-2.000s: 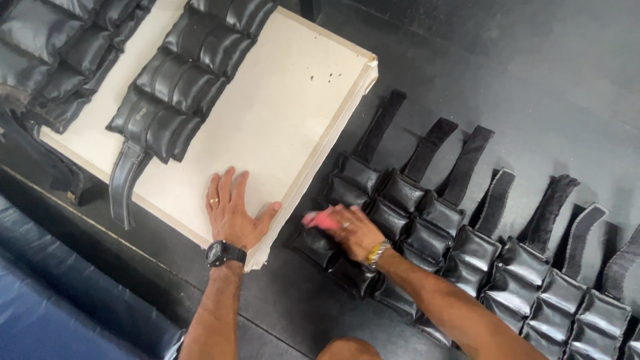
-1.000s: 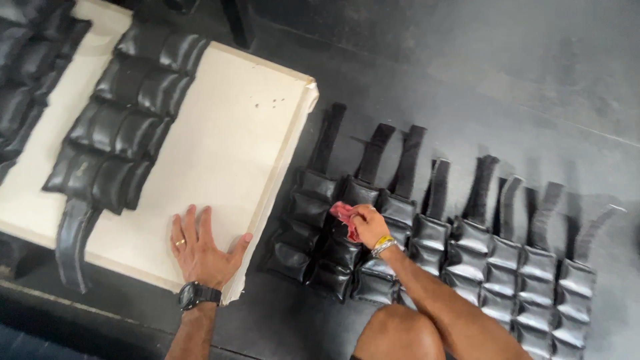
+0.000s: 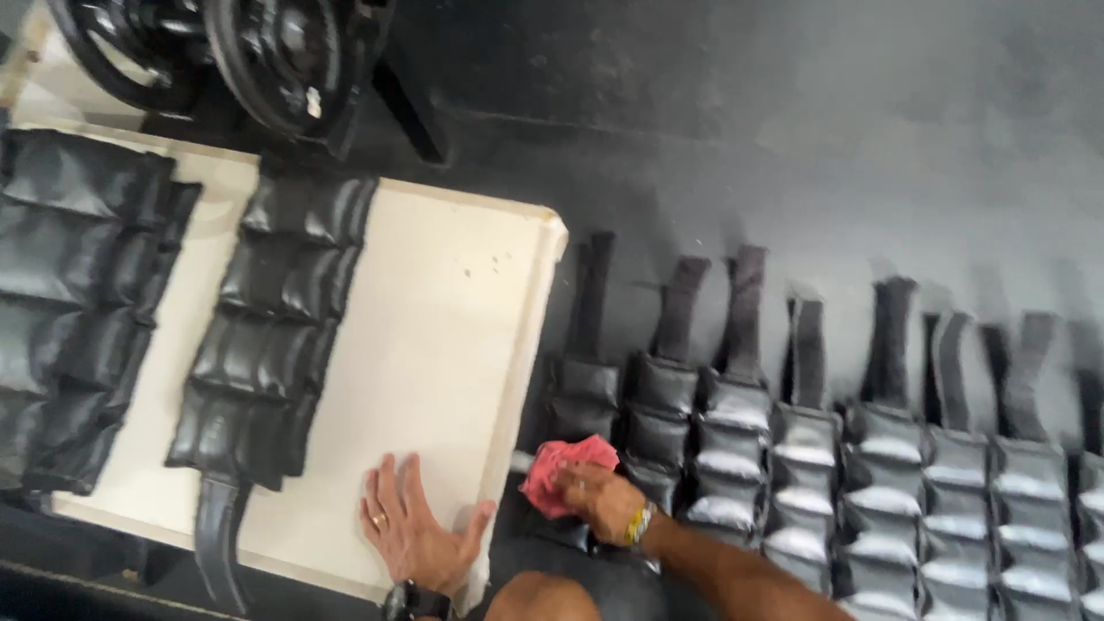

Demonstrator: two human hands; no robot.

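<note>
My left hand, with a ring and a dark wristwatch, rests palm down on a cream-coloured board, fingers spread. In my right hand is a bunched red cloth, pressed on the leftmost of several black padded ankle weights. That weight lies on the dark floor beside the board, its strap stretched away from me. More black weights lie side by side to its right, straps pointing the same way. The lower part of the leftmost weight is partly hidden by my hand and the cloth.
Two stacks of larger black padded weights lie on the board's left side, one with a strap hanging over the near edge. Black weight plates on a dark stand are at the upper left. My knee is at the bottom.
My right hand with the red cloth has moved left from the neighbouring weights to the leftmost one. My left hand stays flat on the board. The view has shifted, bringing the weight plates in.
</note>
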